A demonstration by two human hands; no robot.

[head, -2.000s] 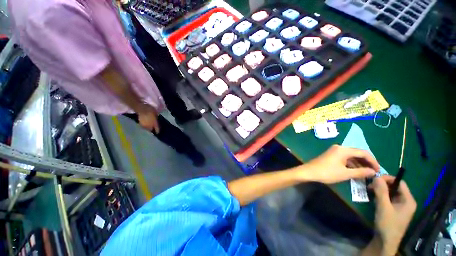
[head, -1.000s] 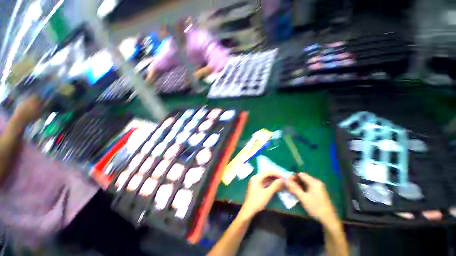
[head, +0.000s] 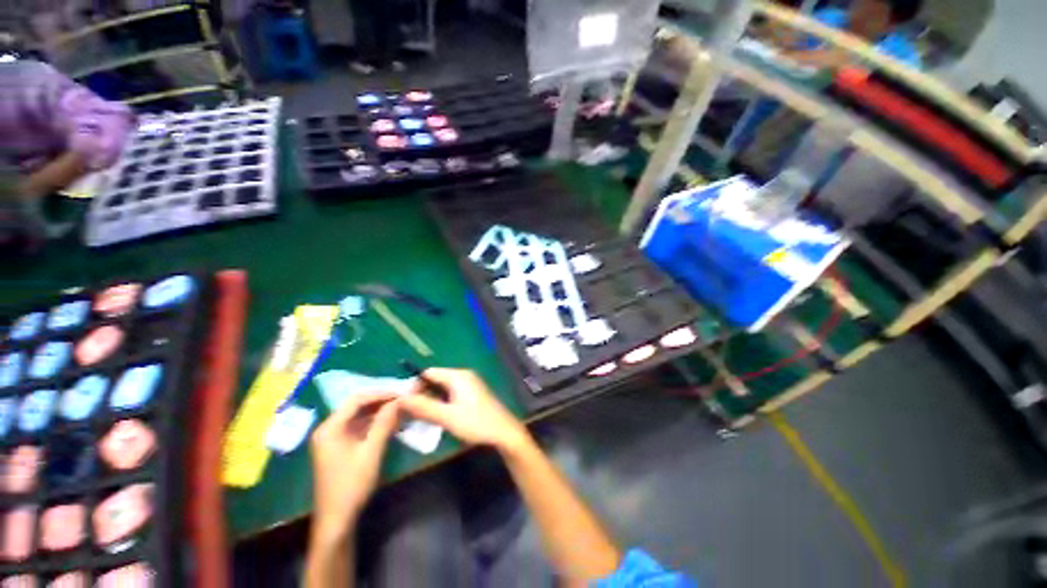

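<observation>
My left hand [head: 347, 442] and my right hand [head: 468, 408] meet at the fingertips over the bench's near edge. The dark end of a black pen-like tool [head: 411, 369] shows at my right fingers. Any small part between my fingertips is hidden and blurred. A pale blue cloth [head: 341, 388] lies behind my hands. A small white card [head: 420, 436] shows just below my fingers. A yellow sticker sheet [head: 266, 402] lies left of my hands, with a white piece [head: 291, 428] beside it.
A foam tray of pink and blue watches [head: 172, 379] with a red edge stands at left. A black tray [head: 454, 218] with a light-blue frame [head: 530, 276] lies at right. Beyond are a tan stick [head: 402, 330], a blue box [head: 735, 258] and a person's pink sleeve [head: 57, 109].
The view has swung right, bringing in the right tray, blue box and rack. The watch tray has shifted left in view. My hands have stayed together near the cloth.
</observation>
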